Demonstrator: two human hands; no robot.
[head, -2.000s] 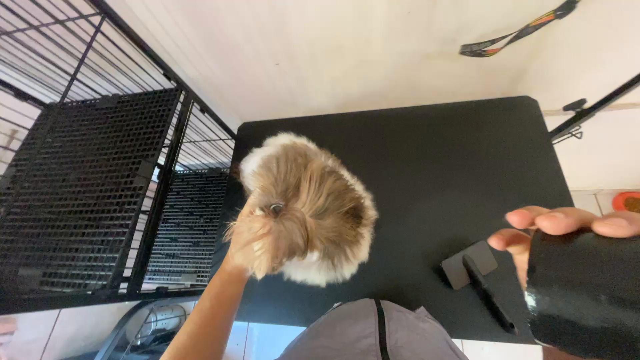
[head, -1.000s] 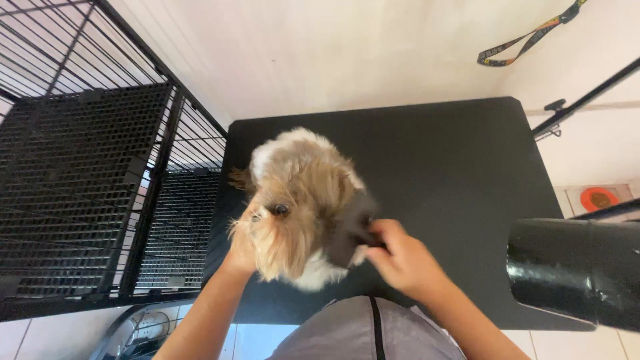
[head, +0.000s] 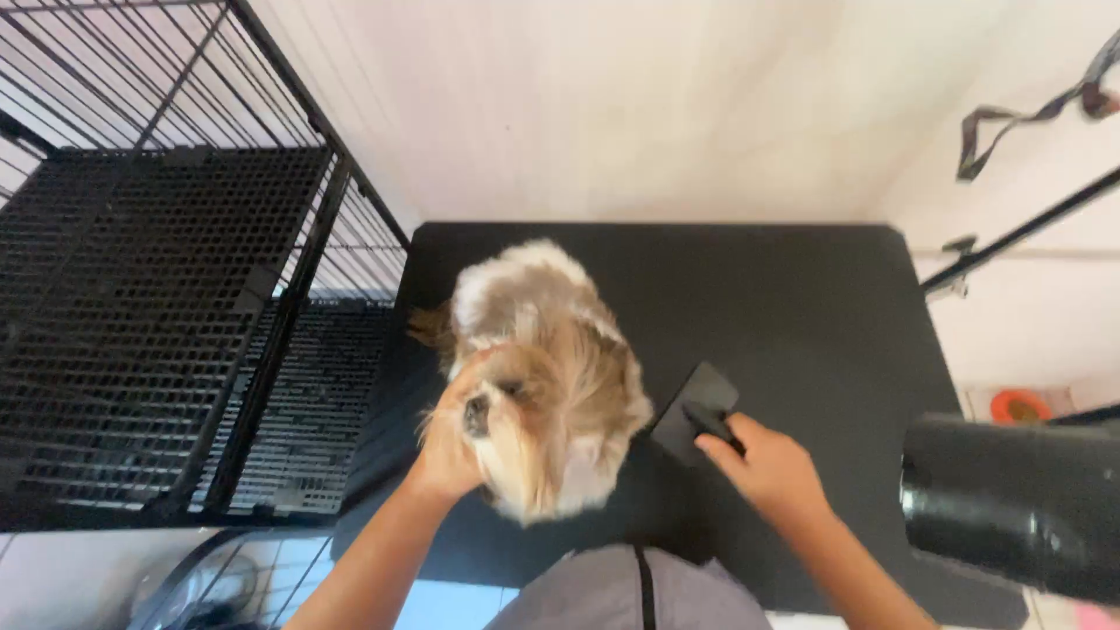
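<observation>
A small long-haired dog (head: 560, 376), brown and white, is on the black grooming table (head: 787, 306), its muzzle tipped up and to the left. My left hand (head: 451, 437) is closed around the side of its head, under the jaw; part of the fingers is hidden by fur. To the right of the dog, my right hand (head: 770, 464) grips the black handle of a slicker brush (head: 700, 407). The brush's flat rectangular head is just beside the dog's coat, over the table. Whether it touches the fur cannot be told.
Black wire cages with grid shelves (head: 131, 306) stand along the left. A black cylindrical dryer nozzle (head: 1006, 499) juts in at the right, below a metal arm (head: 1024, 232). A patterned strap (head: 997, 131) hangs near the wall. An orange bowl (head: 1019, 405) is on the floor.
Two seconds ago the brush lay on the table and my right hand was at the dryer nozzle. One second ago the brush was against the dog; now it is to the dog's right.
</observation>
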